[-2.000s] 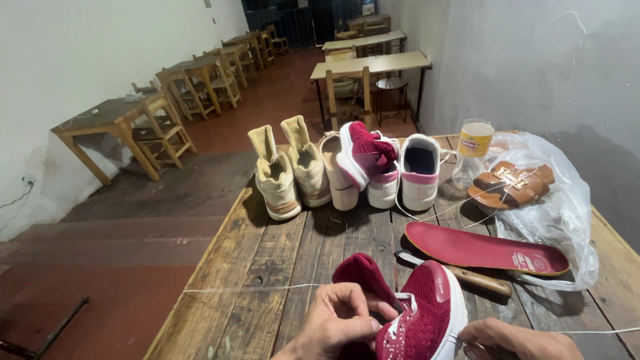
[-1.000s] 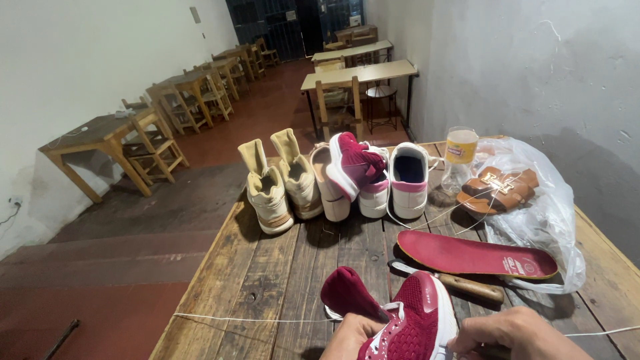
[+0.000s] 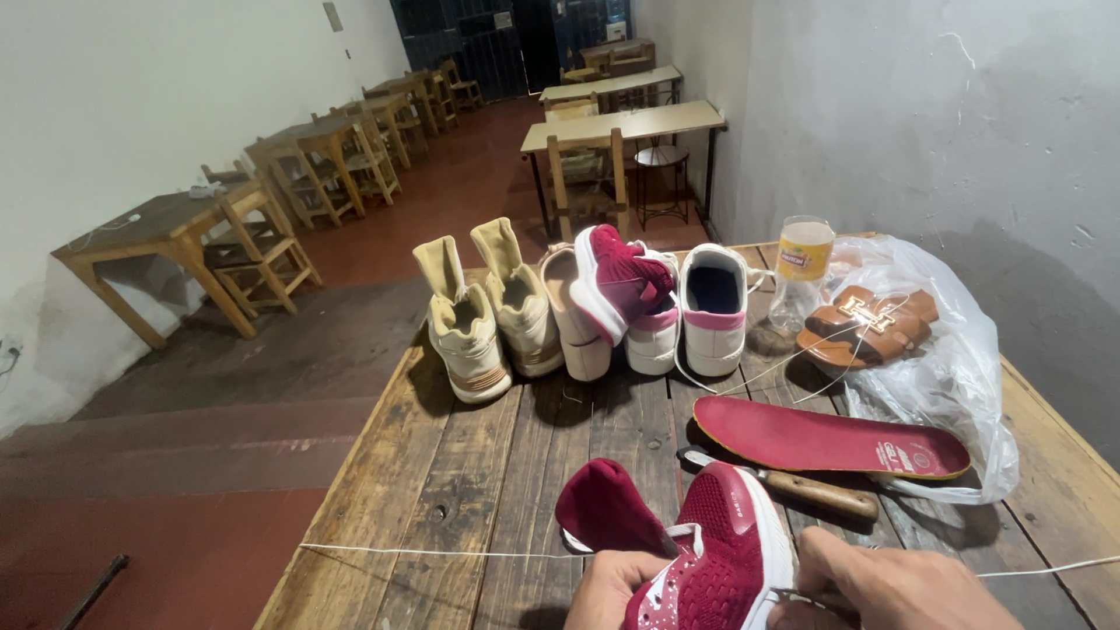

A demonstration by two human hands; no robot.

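A dark red knit sneaker (image 3: 722,534) with a white sole lies toe away from me at the bottom of the view. My left hand (image 3: 612,591) grips its left side, fingers partly hidden behind the upper, beside the raised red tongue (image 3: 608,507). At the sole's right edge, my right hand (image 3: 884,582) pinches a thin, dark metal tool (image 3: 809,599), mostly hidden by the fingers. White thread (image 3: 437,552) runs left from the shoe across the table; more thread (image 3: 1050,570) extends right from behind my right hand. A red insole (image 3: 822,437) lies beyond, near a wooden-handled tool (image 3: 822,494).
Beige sneakers (image 3: 468,350), white shoes (image 3: 716,328) and another red sneaker (image 3: 612,280) resting on them line the far side of the wooden table (image 3: 455,490). At right are a cut plastic bottle (image 3: 801,262), a brown sandal (image 3: 866,332) and a plastic bag (image 3: 962,350).
My left hand has moved from the shoe's opening and laces lower along its left side. The red sneaker's toe now points more directly away from me.
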